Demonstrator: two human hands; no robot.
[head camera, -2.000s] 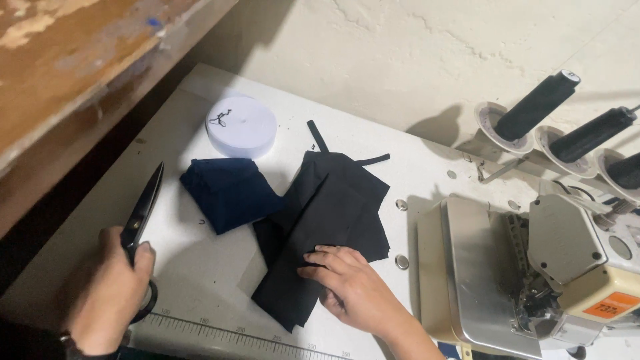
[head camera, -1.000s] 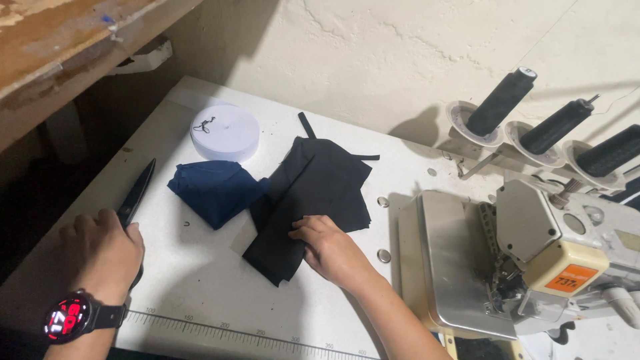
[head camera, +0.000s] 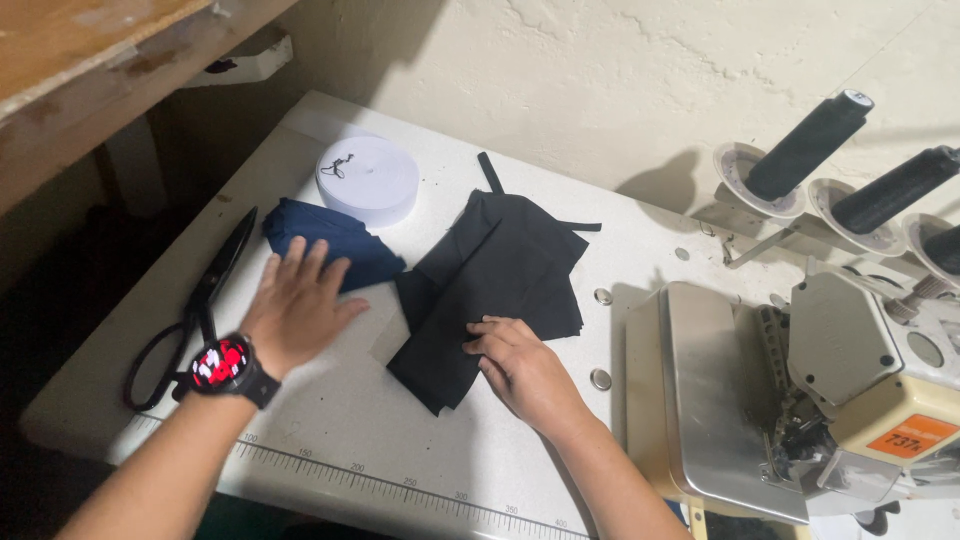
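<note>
My left hand, with a lit watch on its wrist, is spread over the near edge of a folded navy cloth; whether it touches the cloth I cannot tell. Beside that forearm, black-handled scissors lie on the white table. My right hand rests with curled fingers on the near right edge of a folded black fabric piece; whether it pinches the fabric is unclear. Two narrow black strips stick out at the fabric's far side. Behind the navy cloth lies a white elastic roll with dark thread scraps on top.
An overlock sewing machine with a metal plate fills the right side, its black thread cones behind it. A printed ruler runs along the table's front edge. A worn wooden shelf overhangs at upper left, and a wall stands behind.
My left hand has let go of the scissors, which now lie on the table, and has moved right to the navy cloth. My right hand stays at the black fabric.
</note>
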